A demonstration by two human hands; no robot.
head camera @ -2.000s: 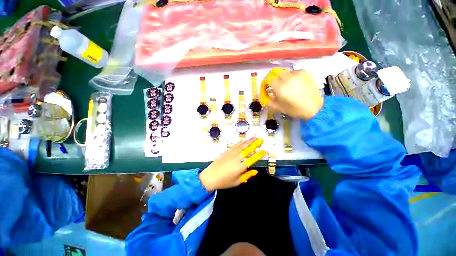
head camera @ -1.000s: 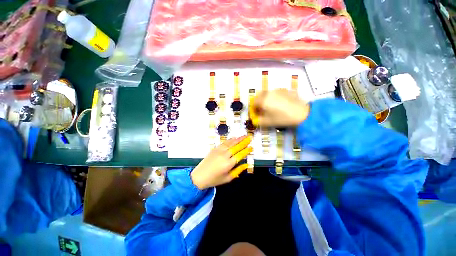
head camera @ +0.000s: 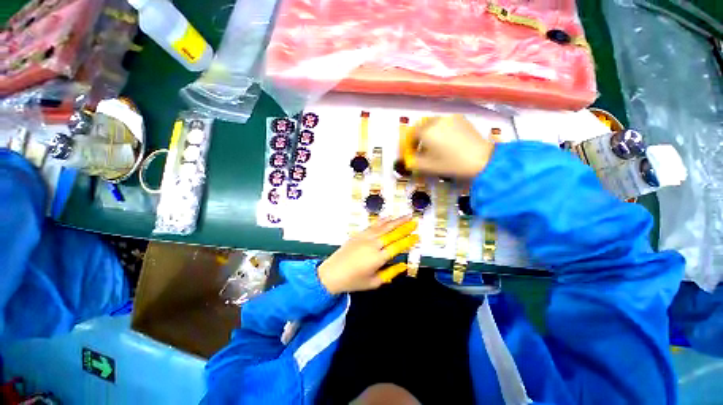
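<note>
Several wristwatches with gold bracelets and round black faces lie in rows on a white work mat (head camera: 317, 213). One watch (head camera: 361, 164) lies at the upper left of the rows, another (head camera: 374, 203) below it. My left hand (head camera: 369, 255), with yellow finger cots, rests palm down at the mat's front edge, fingers spread beside the lower end of a watch bracelet (head camera: 414, 259). My right hand (head camera: 448, 149) is bent over the upper row at a watch face (head camera: 403, 167). Its curled fingertips hide whether it holds anything.
Pink foam tray (head camera: 428, 55) at the back. Round dark stickers (head camera: 279, 143) in two columns left of the watches. Dispenser bottles (head camera: 626, 144) at right, squeeze bottle (head camera: 176, 35) upper left, bagged white discs (head camera: 182, 174) at left. Cardboard box (head camera: 186, 297) below. Another person's blue sleeve (head camera: 47, 253) at left.
My right hand has moved from the right end of the upper row leftwards to a watch further left. My left hand stays flat near the front edge. The whole view has shifted.
</note>
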